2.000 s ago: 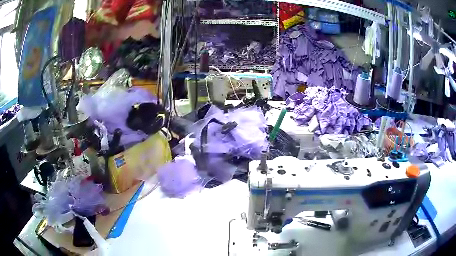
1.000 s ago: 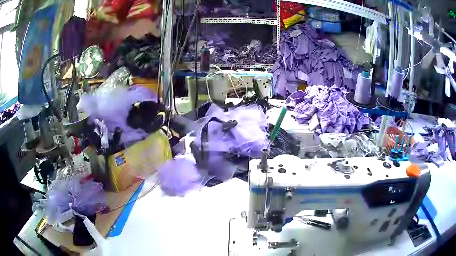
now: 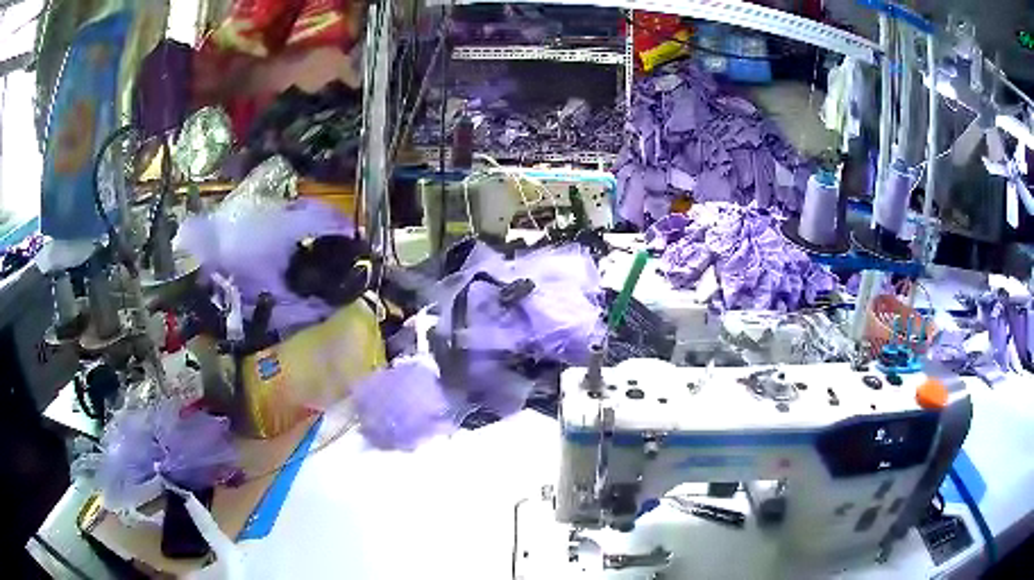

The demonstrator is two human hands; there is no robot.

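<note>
No hand shows in the picture. A white sewing machine [image 3: 703,436] with a blue stripe, dark panel and orange knob stands at the front right. Its presser foot area [image 3: 601,544] is at the left end, and no fabric can be made out under it. Slim dark tweezers or snips [image 3: 709,511] lie on the bed under the machine arm. Lilac tulle bunches lie left of the machine: one [image 3: 527,306] with a black strap, a small puff [image 3: 403,404], and one [image 3: 164,453] at the left edge with a white strip hanging down.
A yellow box [image 3: 312,368] stands among tulle at left, near a blue strip [image 3: 281,482]. A green stick [image 3: 627,289] rises behind the machine head. Behind are heaped purple fabric [image 3: 737,255], an orange basket [image 3: 901,323] and thread cones [image 3: 820,210]. A white table [image 3: 420,510] spans the front.
The whole view has shifted very slightly. The heaped purple fabric behind the machine has changed shape a little. Nothing else has visibly moved.
</note>
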